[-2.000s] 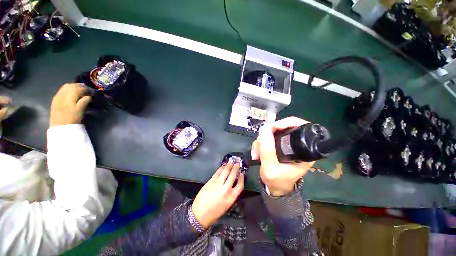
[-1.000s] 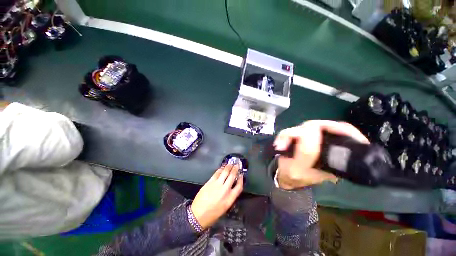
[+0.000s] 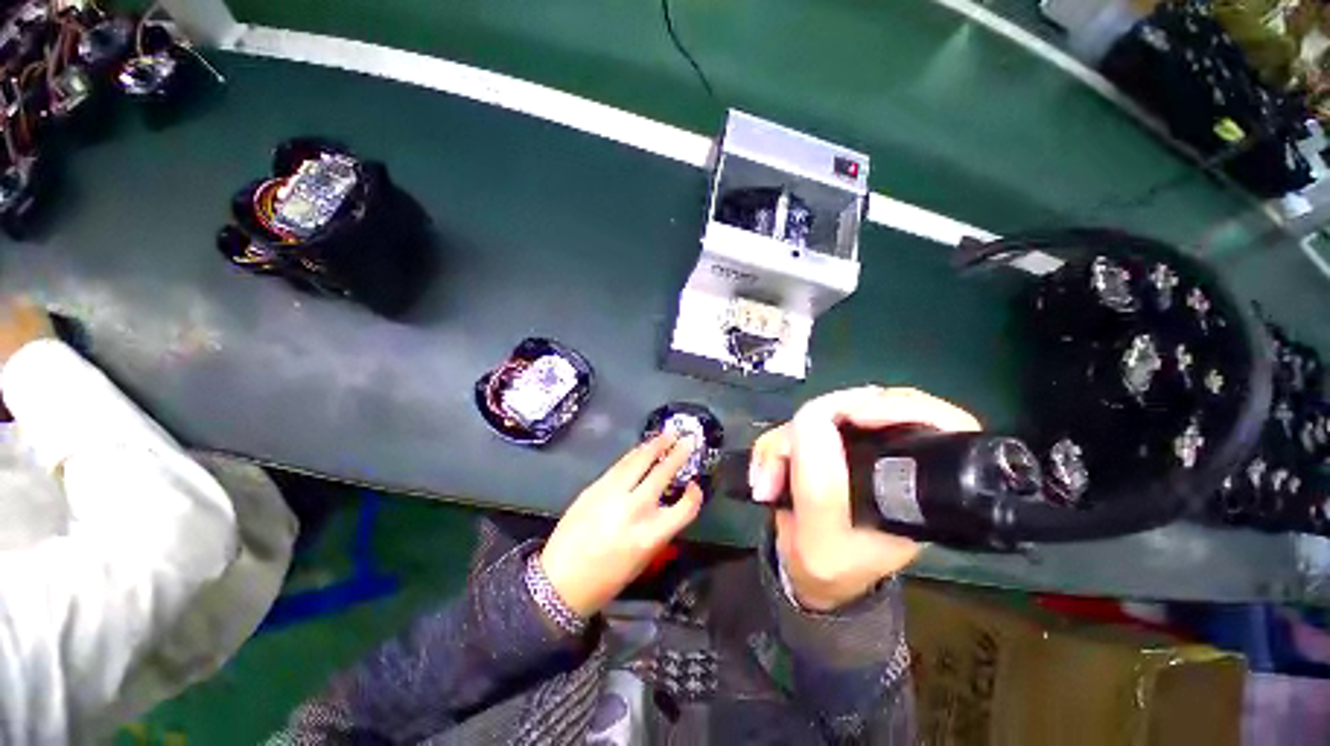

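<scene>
My left hand [image 3: 620,528] holds a small round black housing [image 3: 686,434] with a silvery board at the bench's front edge, fingertips on its top. My right hand [image 3: 834,503] is closed around a thick black electric screwdriver [image 3: 941,488] with a pale label. The driver lies nearly level, its tip pointing left at the housing's right side; whether it touches cannot be told. Its cable curves back on the right. Another unit with board and red wires [image 3: 535,392] lies left of the held one. The light grey screw feeder [image 3: 780,248] stands behind.
A stack of black housings [image 3: 358,233] stands at the left, with tangled wired units [image 3: 66,73] beyond. Dense rows of black units [image 3: 1130,379] are on the right. A person's light sleeve [image 3: 110,510] is at the left edge. A cardboard box [image 3: 1050,678] is below the bench.
My right hand and the driver have swung back left toward the housing from the right, where they were blurred. The left hand still holds the housing. The neighbour's sleeve has shifted. The view has tilted slightly.
</scene>
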